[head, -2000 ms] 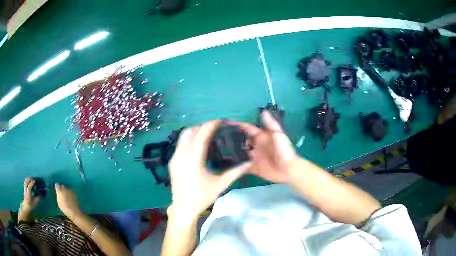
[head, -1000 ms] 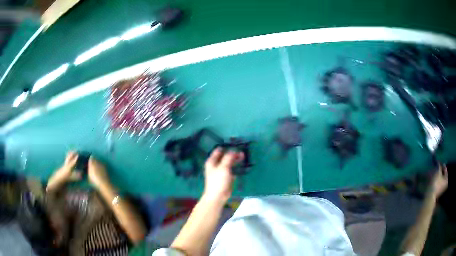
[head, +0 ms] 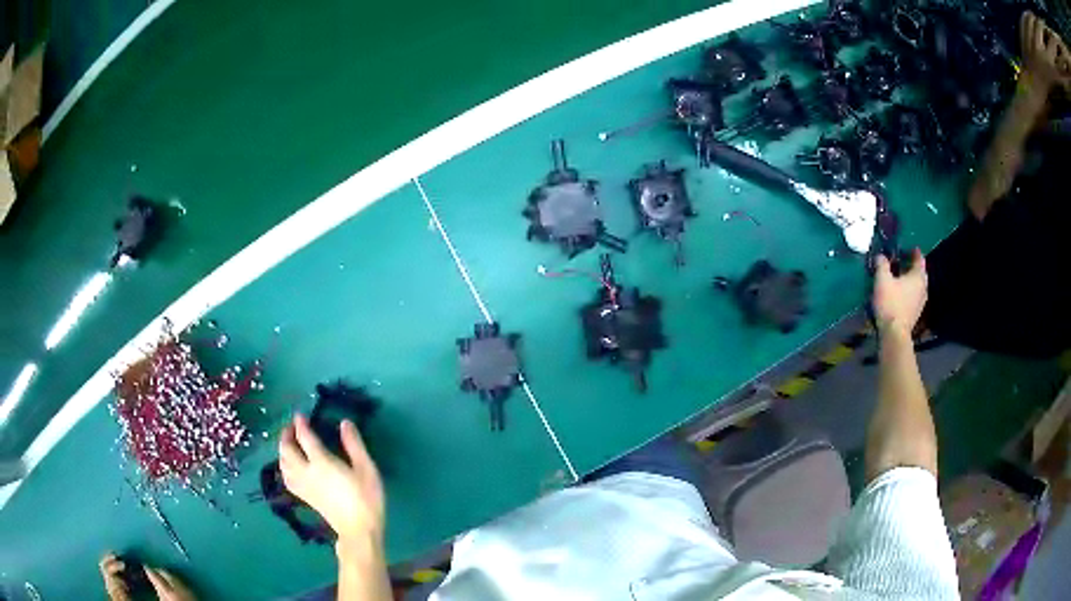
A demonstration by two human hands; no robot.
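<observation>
My left hand is over black parts on the green worktop, its fingers apart; whether it grips one is hidden. A black module lies at its fingertips and a black open frame beside it. My right hand is stretched far right, its fingertips closed on a dark part beside the white brush end. Several black modules lie between my hands, such as a grey-faced one, one with a red lead and one with a round centre.
A red and white heap of leads lies at left. A crowded black cluster fills the far right. Other people's hands show at bottom left and top right. A stool stands below the worktop. One module lies beyond the white edge.
The view has turned right. My hands, together around a black module two seconds ago, are now far apart. My right hand has reached to the dark part at the right; my left is over the parts at left.
</observation>
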